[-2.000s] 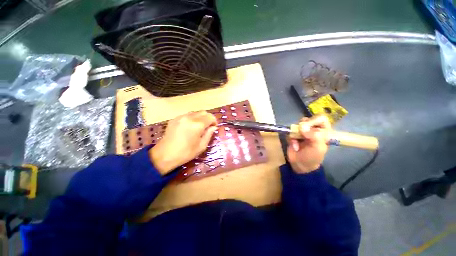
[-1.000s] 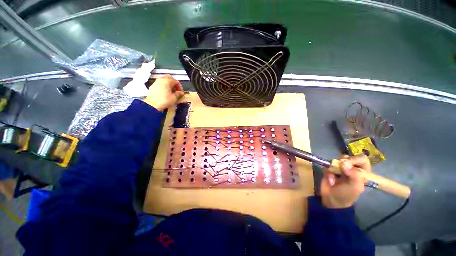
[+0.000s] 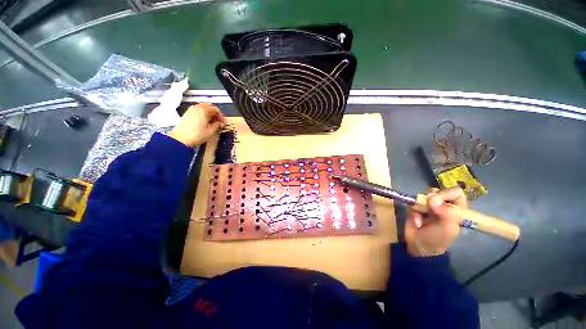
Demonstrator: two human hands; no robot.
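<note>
The reddish-brown fixture board [image 3: 247, 186] lies on the tan work board [image 3: 295, 254]. Silvery round components and thin dark lead wires cover its middle and right; holes at its left look dark. My right hand [image 3: 437, 222] holds the soldering iron [image 3: 385, 191] by its pale wooden handle, its tip over the board's upper right part. My left hand [image 3: 198, 124] is at the upper end of the pile of cut lead wires [image 3: 225, 148], fingertips pinched together; whether a wire is between them is too small to tell.
A black fume extractor fan [image 3: 289, 96] stands behind the board. A coil iron stand [image 3: 466, 144] with a yellow sponge [image 3: 461, 180] is at right. Crinkled plastic bags [image 3: 119, 144], a white bottle [image 3: 170, 103] and solder reels in a yellow frame [image 3: 54, 193] are at left.
My left hand has left the fixture board and moved up-left to the wire pile. The iron tip has moved to the right over the board. The camera view has shifted.
</note>
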